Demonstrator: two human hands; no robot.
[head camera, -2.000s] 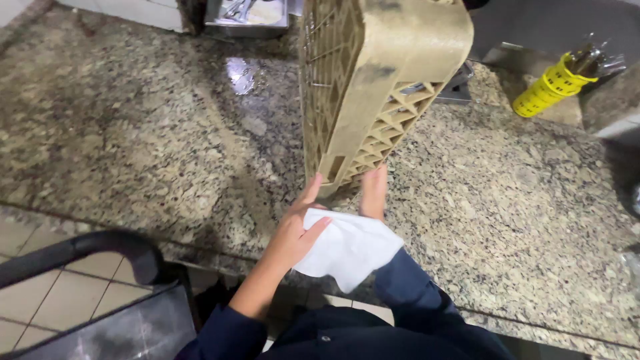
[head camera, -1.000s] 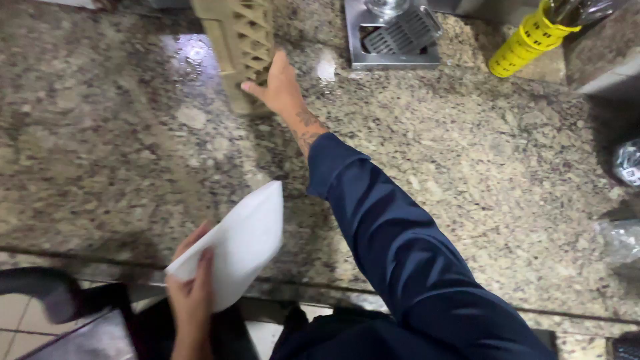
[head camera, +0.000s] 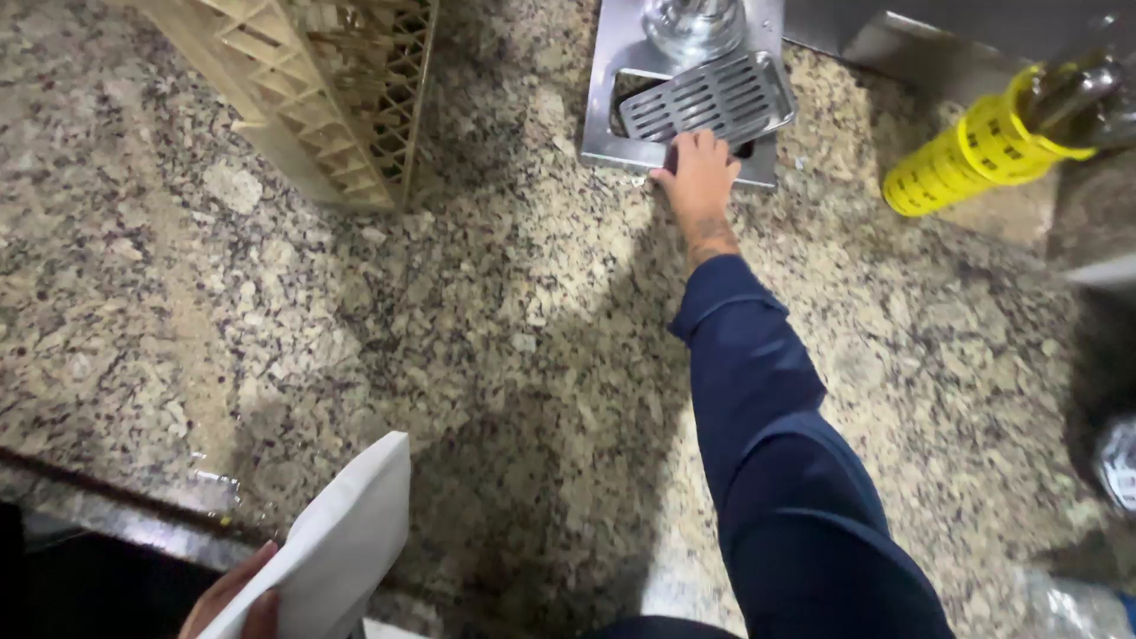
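Observation:
My left hand (head camera: 238, 596), low at the left, grips a folded white cloth (head camera: 342, 541) over the near edge of the granite counter. My right arm, in a dark blue sleeve, stretches forward, and my right hand (head camera: 701, 177) has its fingertips at the lower edge of a slotted metal grate (head camera: 710, 96). The grate lies askew over an opening in a stainless steel tray (head camera: 621, 49). A clear glass vessel (head camera: 694, 27) stands behind the grate. Whether my right fingers grip the grate or only touch it is not plain.
A beige plastic lattice rack (head camera: 302, 106) stands on the granite counter (head camera: 532, 355) at the upper left. Yellow stacked cups (head camera: 967, 155) holding metal utensils lean at the upper right. Clear plastic items (head camera: 1078, 608) and a bottle-like object (head camera: 1118, 461) are at the right edge.
Both hands were at the rack and cloth two seconds ago. My right hand has let go of the rack and moved right to the grate. The cloth has stayed in my left hand. The view has shifted.

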